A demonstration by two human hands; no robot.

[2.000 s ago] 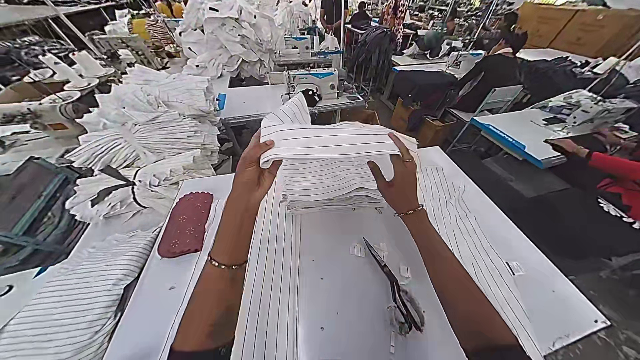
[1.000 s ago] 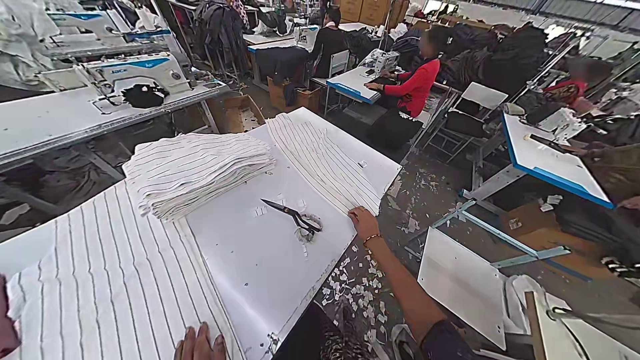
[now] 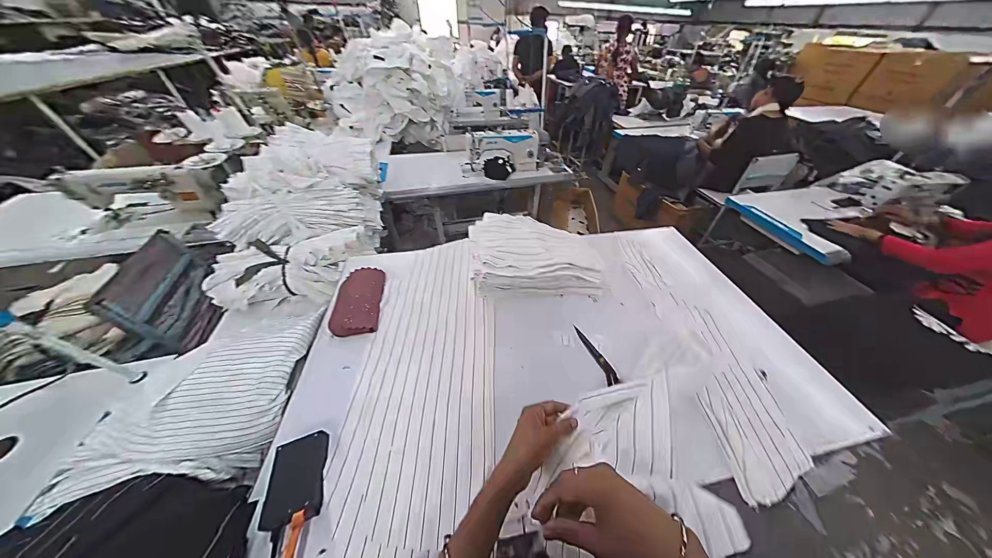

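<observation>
My left hand (image 3: 540, 438) grips the edge of a striped white cloth piece (image 3: 632, 422) between thumb and fingers, near the front of the white table. Close below it, my right hand (image 3: 604, 508) has curled fingers at the same cloth; its grip is partly hidden. The scissors (image 3: 595, 356) lie just beyond, their handles covered by the cloth. A folded stack of striped cloth (image 3: 535, 260) rests at the table's far side. Long striped cloth (image 3: 422, 387) is spread on the left, and another striped piece (image 3: 756, 434) lies along the right.
A dark red case (image 3: 357, 302) and a black phone-like object (image 3: 296, 479) lie along the table's left edge (image 3: 310, 372). Bundled white cloth (image 3: 298, 194) is piled at left. A sewing machine (image 3: 504, 151) stands behind the table. A person in red sleeves sits at right.
Both hands now hold or touch a striped piece near my body; one second ago they were apart, on cloth at either side. The scissors' handles have become covered. The view has swung left.
</observation>
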